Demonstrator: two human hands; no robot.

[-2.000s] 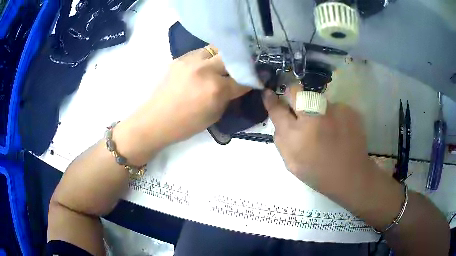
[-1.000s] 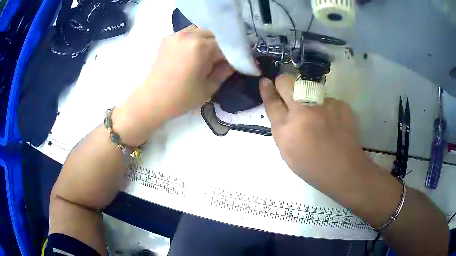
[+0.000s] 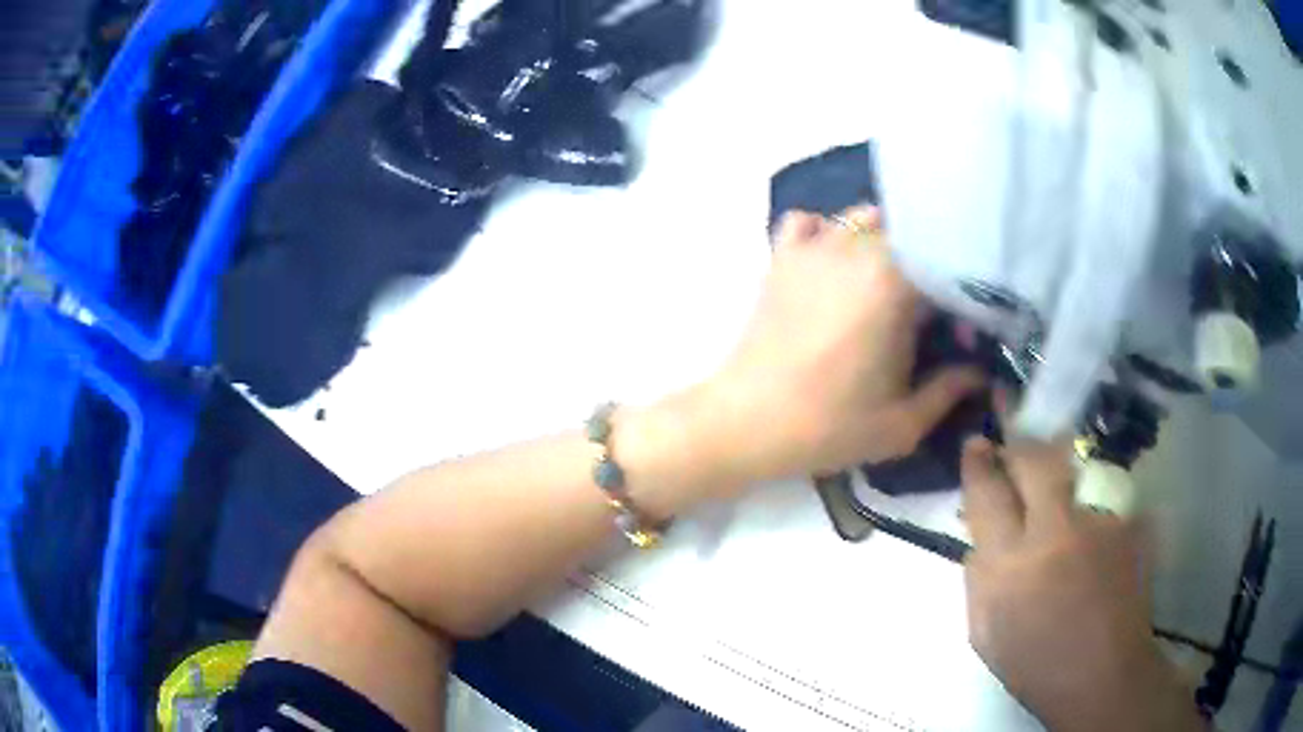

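The black pouch piece (image 3: pixel 919 469) lies under the sewing machine head (image 3: pixel 986 157), partly hidden by my hands and the machine. A dark flap of fabric (image 3: pixel 822 186) shows above my left hand. My left hand (image 3: pixel 829 343) presses on the piece from the left, fingertips near the needle area. My right hand (image 3: pixel 1065 586) is at the piece's right edge, thumb and finger close to the needle area. A narrow zipper strip (image 3: pixel 893 526) curves out below the piece. The needle and foot are blurred and mostly hidden.
Black zipper-trimmed pieces (image 3: pixel 529 107) and flat black panels (image 3: pixel 307 272) lie at the upper left. Blue bins (image 3: pixel 236 200) with black pieces stand at the far left. Black snips (image 3: pixel 1246 601) lie right of my right hand. A yellow item (image 3: pixel 205 684) shows low left.
The view has swung left, so the machine and hands appear further right and more of the bins shows. Both hands stay at the black piece by the needle area.
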